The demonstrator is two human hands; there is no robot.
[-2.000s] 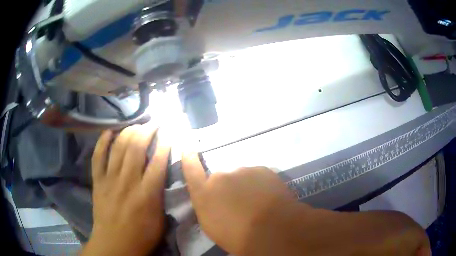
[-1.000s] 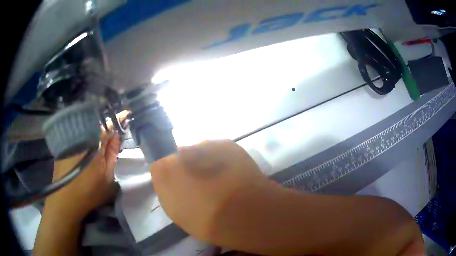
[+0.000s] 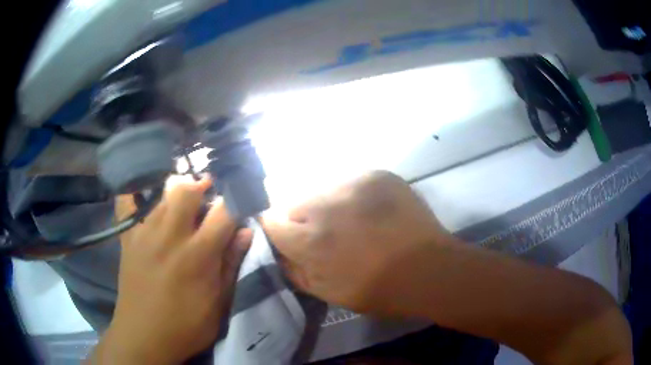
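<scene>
The garment cloth, dark grey with a pale side [image 3: 260,324], lies on the machine bed and hangs over the front edge. A dark band crosses its pale side. My left hand [image 3: 178,249] lies on the cloth left of the needle area, fingers bent and close to the foot. My right hand [image 3: 357,235] pinches the cloth just right of the dark cylindrical attachment [image 3: 241,178]; its fingertips are partly hidden. The needle and foot are blurred and washed out by the lamp. The ribbed dial [image 3: 137,157] hangs above my left hand.
The white sewing machine head [image 3: 285,43] spans the top. Black-handled scissors [image 3: 553,107] and a green-handled tool [image 3: 594,125] lie at the right. A ruler strip [image 3: 571,203] runs along the table's front edge. A curved metal guard [image 3: 86,241] is at the left.
Since the first frame, the right hand has moved right and closed on the cloth, and more of the pale side shows. Since the second, the right hand has shifted right and exposed the attachment. The view has shifted.
</scene>
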